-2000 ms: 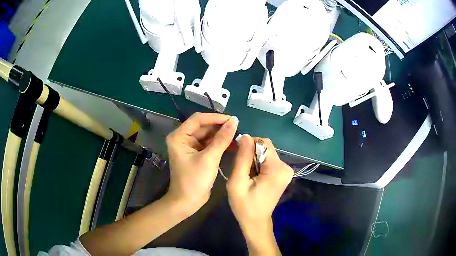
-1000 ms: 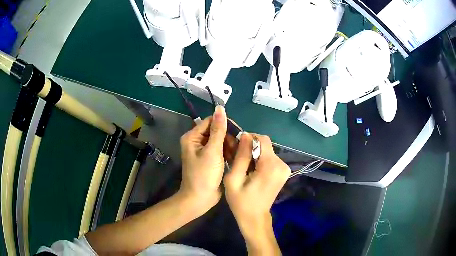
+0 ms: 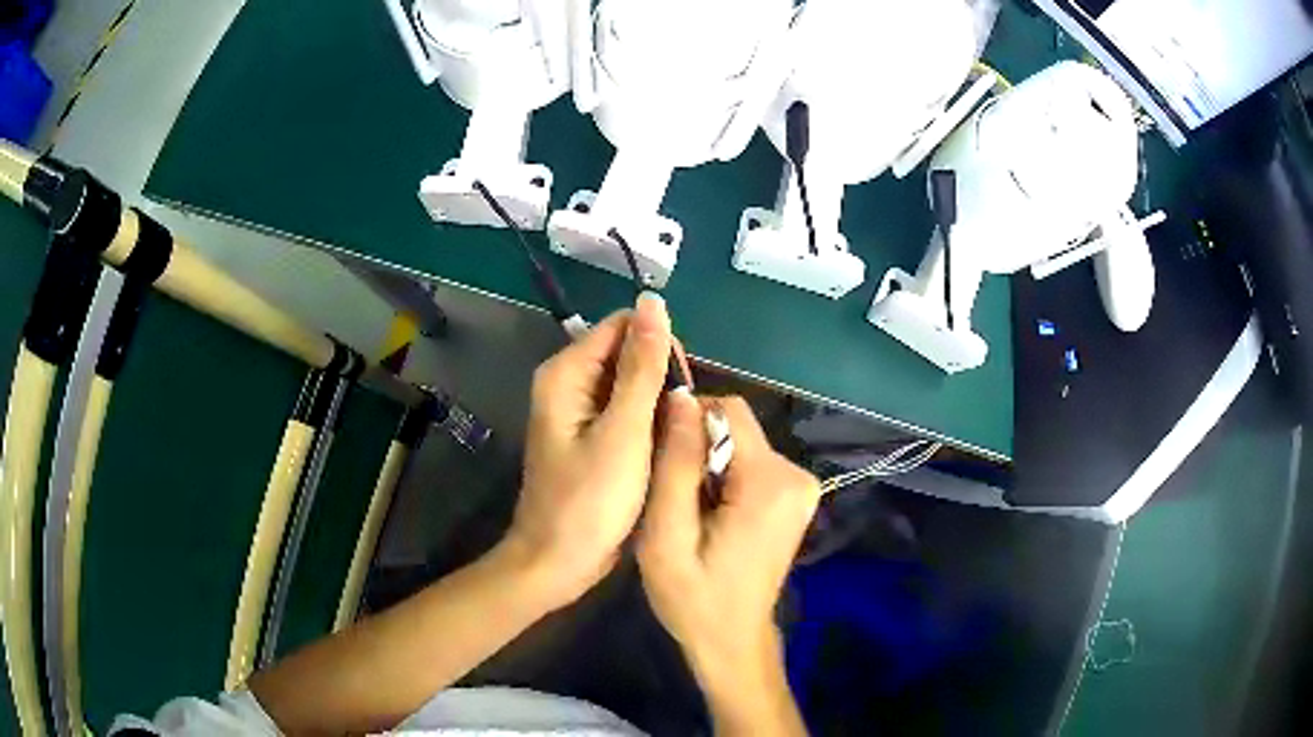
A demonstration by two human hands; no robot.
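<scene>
Several white PTZ cameras stand on the green bench mat, their white brackets towards me. My left hand (image 3: 593,439) pinches the black pigtail lead (image 3: 625,254) of the second camera (image 3: 677,72) from the left. My right hand (image 3: 727,518) is close beside it, shut on a white power plug (image 3: 717,439) at the lead's black connector; fingers hide whether they are fully joined. The leftmost camera's lead (image 3: 536,262) runs over the bench edge to a white plug. The leads of the third camera (image 3: 864,94) and the rightmost camera (image 3: 1044,159) lie loose up against their necks.
Cream pipe racking (image 3: 216,310) stands at the left. White wires (image 3: 886,464) hang at the bench edge. A black mouse pad (image 3: 1109,432) at the right holds a white mouse (image 3: 1125,271) and two small blue chips (image 3: 1070,360). A monitor (image 3: 1202,58) is at the upper right.
Both hands have moved onto the second camera's lead and come together there. The leftmost lead, earlier near my left fingers, now shows joined to a white plug. The view has shifted slightly.
</scene>
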